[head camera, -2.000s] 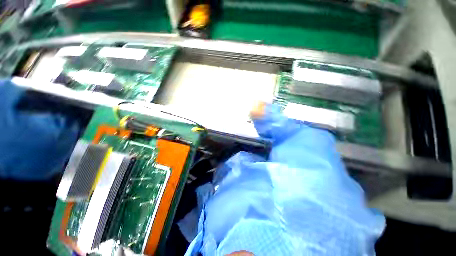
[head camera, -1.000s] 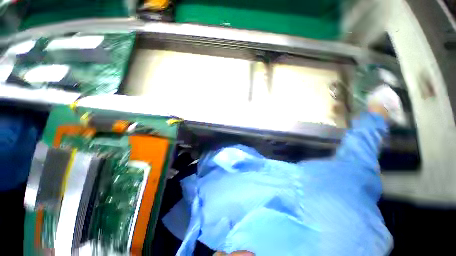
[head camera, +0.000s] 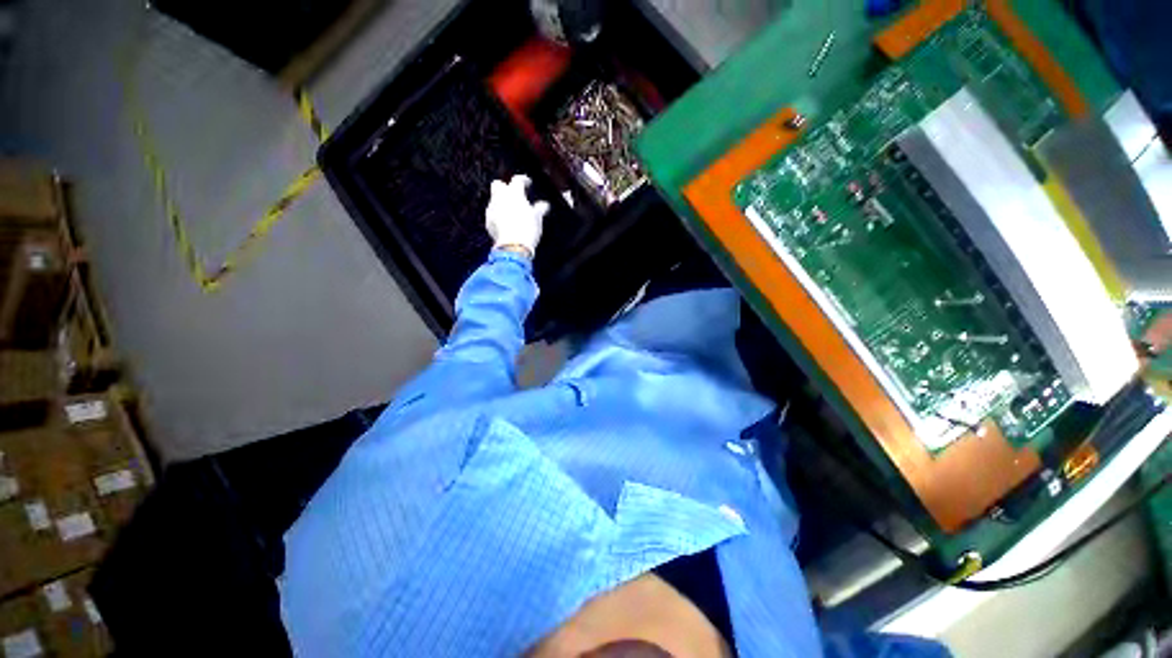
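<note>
My left hand (head camera: 514, 216), in a white glove, is over the black parts tray (head camera: 418, 264), low over the many small dark parts (head camera: 443, 161). Its fingertips are too small to tell if they hold a part. The green circuit board (head camera: 887, 276) lies in the orange fixture (head camera: 823, 341), with a long silver-white heatsink (head camera: 1015, 231) across it. My right sleeve runs off the bottom edge. A skin-coloured patch at the right edge, by the heatsink's end, may be fingertips of my right hand; its grip cannot be made out.
A screw bin (head camera: 598, 135) of shiny metal pieces sits beside the dark parts, with a red item (head camera: 527, 73) next to it. The electric screwdriver (head camera: 1047, 489) and black cord (head camera: 1028, 581) lie by the fixture's lower edge. Cardboard boxes (head camera: 71, 514) stand far left; yellow-black tape marks the floor.
The view has swung left from the conveyor to the parts tray. My left hand has come into view over the tray. My right arm no longer reaches over the conveyor in view.
</note>
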